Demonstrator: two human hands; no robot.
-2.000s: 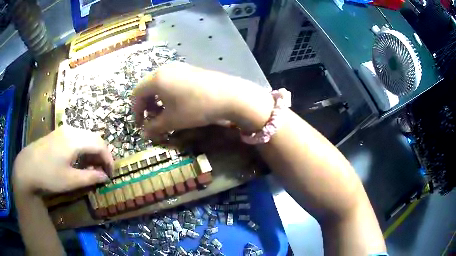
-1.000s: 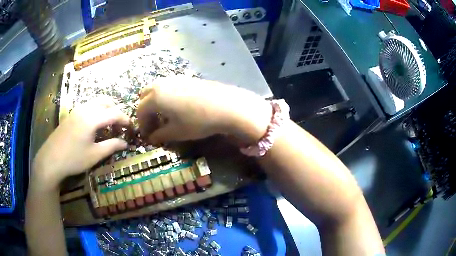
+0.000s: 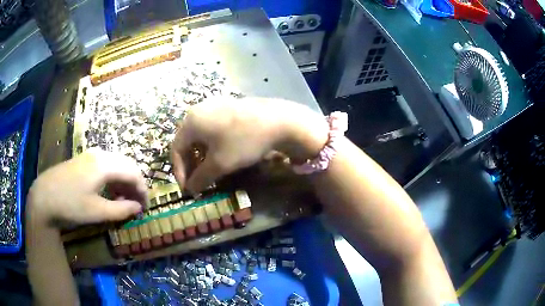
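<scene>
The near loading fixture (image 3: pixel 179 227), a brass-coloured bar with reddish-brown blocks and a green strip, lies along the plate's front edge. My left hand (image 3: pixel 89 194) is over its left end, thumb and fingertips close together at the slots; a tiny bit shows at the fingertips, too small to name. My right hand (image 3: pixel 221 140) is above the slots right of the middle, fingers curled, fingertips at the slot row; a small shiny bit shows between the fingers, but its grip is unclear. Small silvery metal parts (image 3: pixel 128 122) lie heaped on the plate behind the hands.
A second fixture (image 3: pixel 137 57) lies at the plate's far end. A blue catch bin (image 3: pixel 317 263) with scattered parts is below the front edge. A blue side bin (image 3: pixel 21 179) is at left. A white fan (image 3: pixel 478 83) stands on the green bench (image 3: pixel 412 48). A grey hose (image 3: pixel 57 30) hangs upper left.
Both hands were together over the heap a second ago. Now my left hand has moved left and down to the fixture's left end, and my right fingertips have come down to the slots.
</scene>
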